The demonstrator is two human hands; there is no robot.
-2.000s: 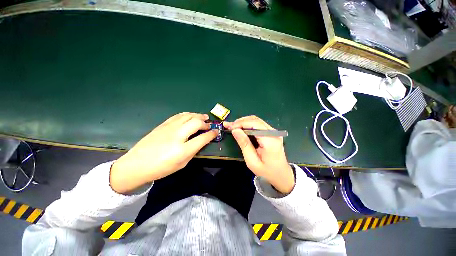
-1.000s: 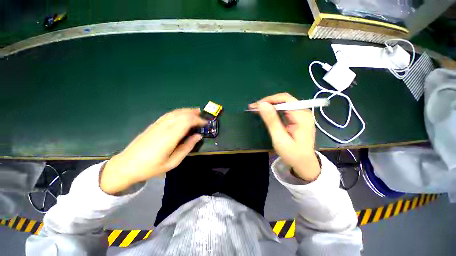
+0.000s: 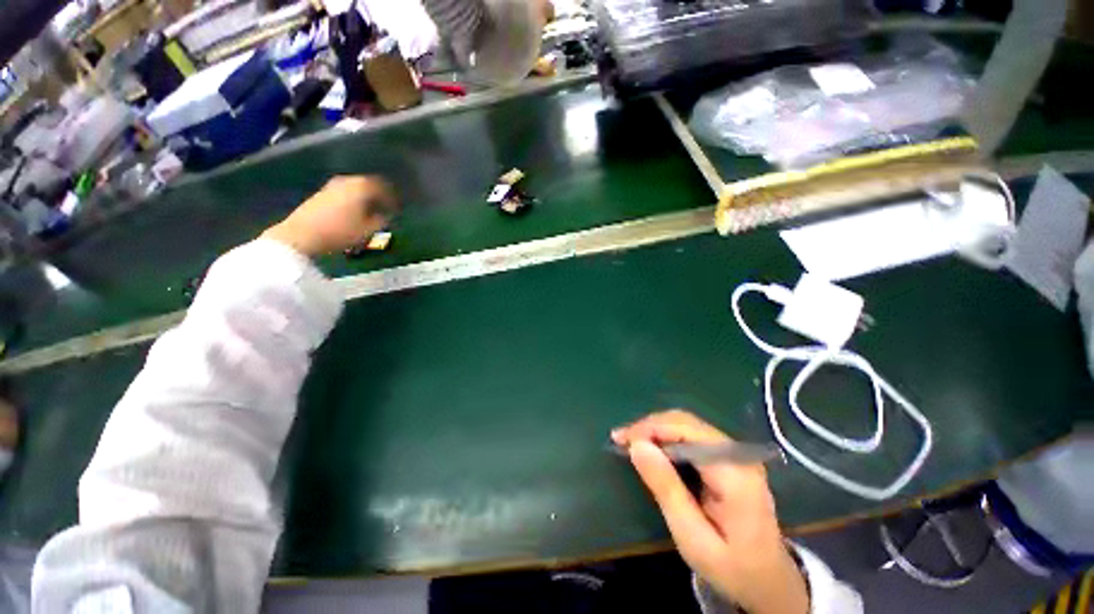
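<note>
My left hand (image 3: 338, 216) reaches over the pale rail onto the green belt; its fingers are blurred. A device unit with a yellow-edged battery (image 3: 378, 241) is just below its fingertips; whether the fingers grip it I cannot tell. A second device unit (image 3: 512, 194), dark with a white and yellow part, lies on the belt further right. My right hand (image 3: 708, 492) is over the near bench, holding the grey tweezers (image 3: 729, 453) like a pen. Their tip points left and touches nothing visible.
The pale metal rail (image 3: 504, 256) divides belt and bench (image 3: 504, 396). At right lie a white charger (image 3: 822, 312) with looped cable, a white power strip (image 3: 876, 236) and a yellow-edged tray (image 3: 852, 182) with plastic bags. Boxes and another person's sleeve (image 3: 480, 30) are beyond the belt.
My left hand has left the near bench and moved forward across the rail. The unit is gone from the near bench. The view has tilted up. The tweezers stay in my right hand.
</note>
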